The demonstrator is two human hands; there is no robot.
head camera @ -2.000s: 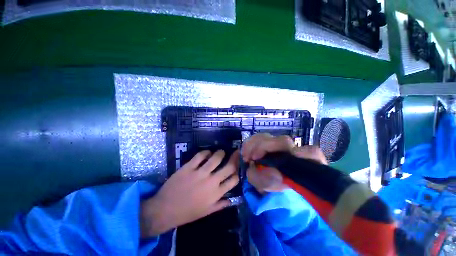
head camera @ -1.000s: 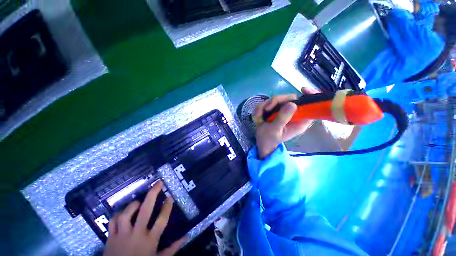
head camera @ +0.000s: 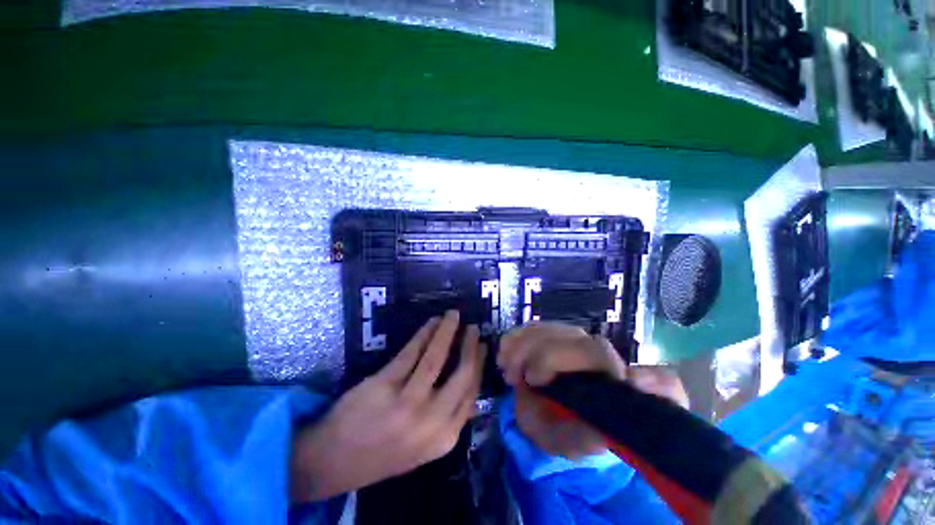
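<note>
The black plastic housing (head camera: 441,224) lies on a silvery bubble-wrap sheet (head camera: 292,256). White metal brackets (head camera: 373,318) with holes sit on it in pairs, and a silvery center strip (head camera: 510,282) runs between the inner ones. My left hand (head camera: 415,395) lies on the housing's lower middle, fingers spread a little, fingertips near the left inner bracket. My right hand (head camera: 564,385) grips the orange-red and black electric screwdriver (head camera: 656,431) by its front end, close to the housing's middle. The screwdriver's tip and any screw are hidden by my fingers.
A round, mesh-looking dark dish (head camera: 688,279) sits right of the sheet. Another housing (head camera: 805,272) on its sheet lies farther right, with a person's blue sleeve (head camera: 882,318) beyond. More housings (head camera: 743,46) on sheets lie across the green bench (head camera: 338,82).
My right hand and the screwdriver have moved from near the round dish back to the housing's middle. The view has turned, so the housing now appears level. My left hand remains on the housing.
</note>
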